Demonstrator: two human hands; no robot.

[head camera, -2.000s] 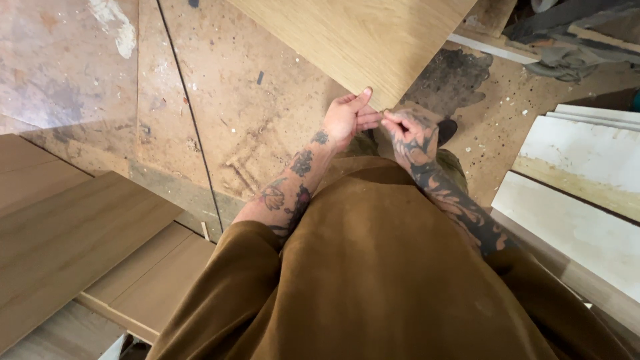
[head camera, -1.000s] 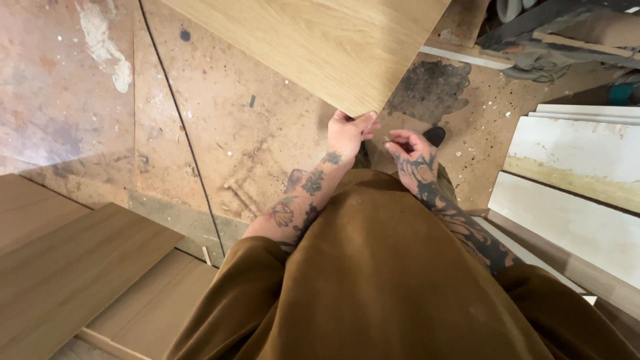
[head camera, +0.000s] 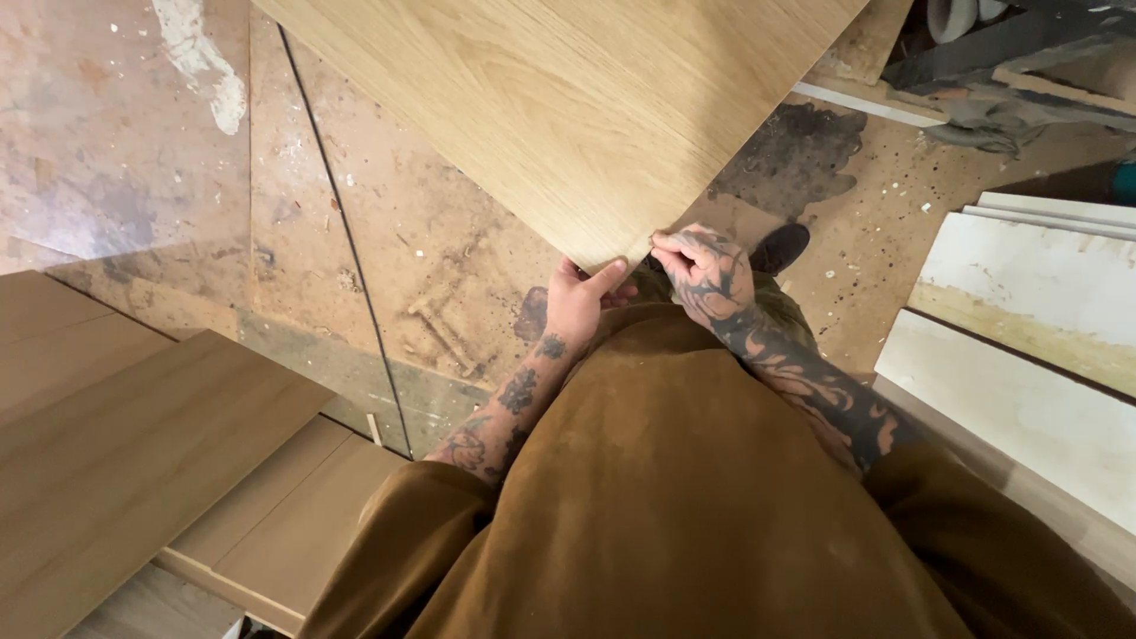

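A pale wood-grain panel (head camera: 586, 115) reaches down from the top of the view, its near corner in front of my body. My left hand (head camera: 586, 297) grips that corner, thumb on the top face and fingers curled beneath. Just to the right, my right hand (head camera: 706, 266) has its thumb and fingertips pinched together against the panel's right edge, close to the corner. Whether something small sits between those fingertips cannot be told.
A black cable (head camera: 337, 200) crosses the stained floor (head camera: 444, 266). Brown wood-grain boards (head camera: 160, 461) lie at the lower left. White boards (head camera: 1021, 390) are stacked at the right. A dark shoe (head camera: 781, 248) shows behind my right hand, and a grey cloth (head camera: 985, 133) lies at the upper right.
My right hand, apart from the panel with fingers spread a second ago, is now closed at its edge. My left thumb now lies on the panel's top face near the corner.
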